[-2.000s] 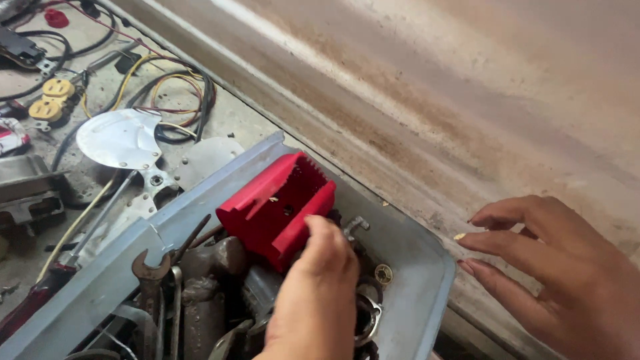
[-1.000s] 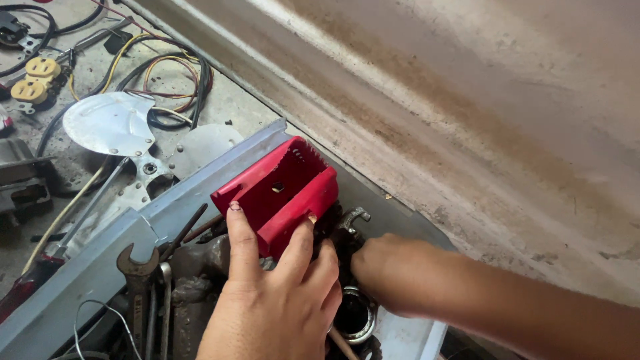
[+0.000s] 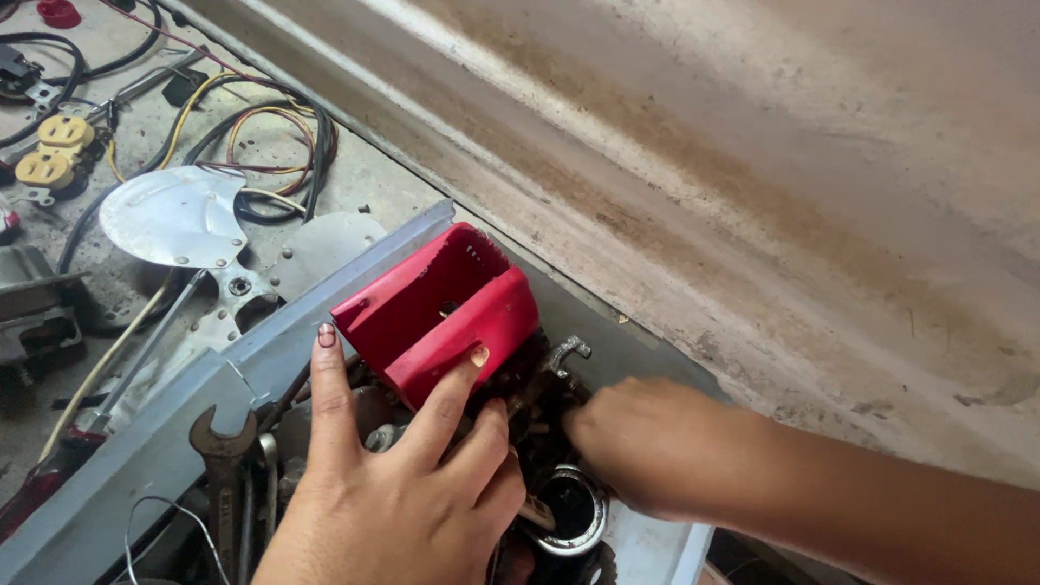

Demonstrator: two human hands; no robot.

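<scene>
My left hand [image 3: 406,496] lies over the bin with its fingers spread; its fingertips touch the near side of a red U-shaped metal piece [image 3: 439,313]. That piece rests tilted on the heap of parts in a grey plastic bin [image 3: 325,280]. My right hand [image 3: 650,447] reaches into the heap right of the red piece, fingers curled and hidden among dark parts, so what it holds cannot be seen. Close below it is a round metal ring [image 3: 597,524]. A small metal fitting [image 3: 569,351] stands just above it. An open-end wrench [image 3: 223,455] lies left of my left hand.
Left of the bin lie a metal fan blade [image 3: 175,215], coiled wires [image 3: 321,154], a yellow electrical receptacle [image 3: 65,142], a screwdriver [image 3: 73,447] and a grey metal part [image 3: 32,301]. A stained, ridged panel [image 3: 731,179] rises behind the bin's far edge.
My right hand has moved from beside the bin's right edge down into the heap. My left hand has shifted left, its fingers now spread against the red piece, which has stayed on the heap.
</scene>
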